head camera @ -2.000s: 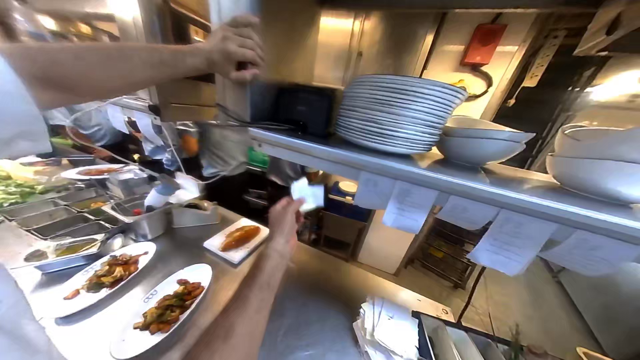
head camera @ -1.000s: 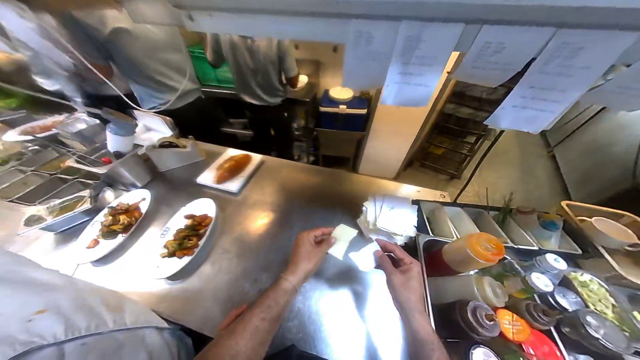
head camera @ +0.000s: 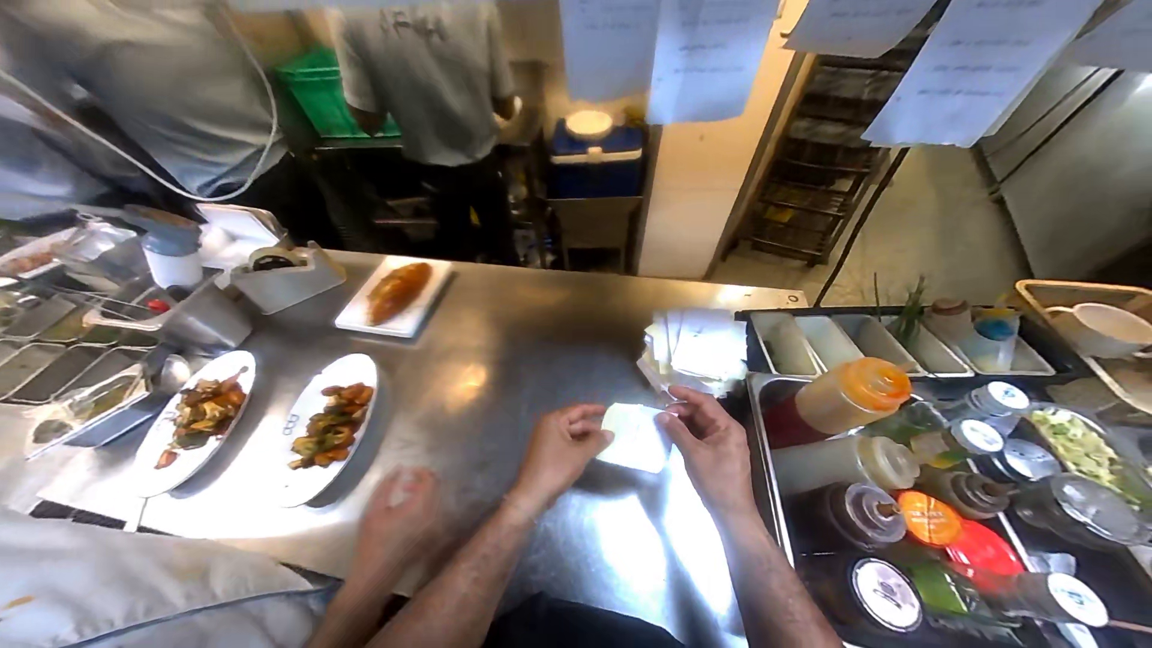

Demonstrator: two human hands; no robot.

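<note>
Both my hands hold a small pale paper slip (head camera: 634,437) above the stainless steel counter. My left hand (head camera: 560,452) pinches its left edge between thumb and fingers. At the slip's upper right corner, my right hand (head camera: 708,441) grips it the same way. Just beyond my right hand lies a loose pile of paper slips (head camera: 697,349). Farther left are two oval white plates of cooked, sauced pieces, one nearer (head camera: 331,423) and one beyond it (head camera: 207,416). A rectangular white plate (head camera: 396,297) bears a browned oblong food item.
A co-worker's hand (head camera: 400,513) is left of my left forearm. Squeeze bottles (head camera: 841,396) fill a metal tray at right, below white containers (head camera: 828,342). A tape dispenser (head camera: 288,274) and metal food pans (head camera: 54,369) stand left. Written papers (head camera: 715,54) hang overhead. Co-workers (head camera: 423,81) stand beyond the counter.
Two seconds ago one hand was raised at the shelf post and the other held paper over the counter. One second ago two pieces of paper showed between my hands. The view has tilted down.
</note>
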